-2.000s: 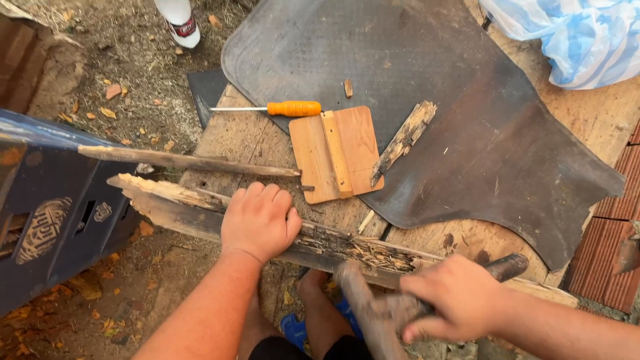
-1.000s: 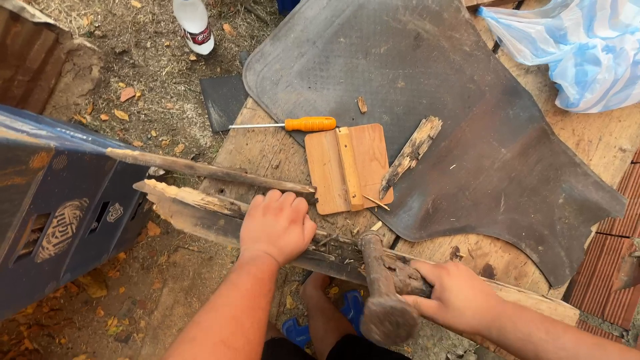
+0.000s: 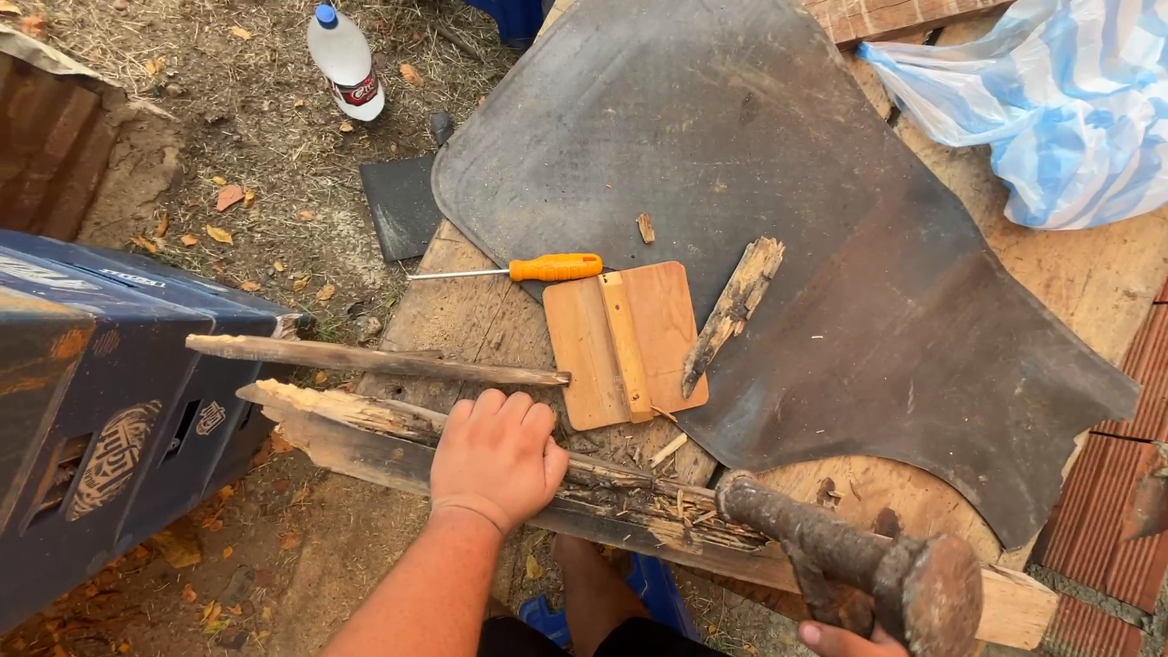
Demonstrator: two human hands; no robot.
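Note:
My left hand (image 3: 499,456) grips a splintered, rotten wooden beam (image 3: 639,520) lying across the near edge of the wooden table. At the lower right, my right hand (image 3: 849,639), mostly cut off, is closed around the handle of a rusty metal hammer (image 3: 821,529), whose head lies over the beam's right part. Behind the beam lie a loose wood strip (image 3: 365,358), a small wooden board with a strip across it (image 3: 584,347) and a broken wood piece (image 3: 735,310). An orange-handled screwdriver (image 3: 555,266) touches or nearly touches the board's top edge.
A dark rubber sheet (image 3: 776,164) covers much of the table (image 3: 456,319). A striped plastic bag (image 3: 1049,119) lies at the upper right. Dark blue plastic crates (image 3: 137,383) stand at the left. A bottle (image 3: 345,64) is on the ground. Ridged bricks (image 3: 1113,511) are at the right edge.
The hammer and my right hand have moved to the right along the beam. The rotten wood beside my left hand looks more broken up, with more loose splinters. My left hand remains on the beam.

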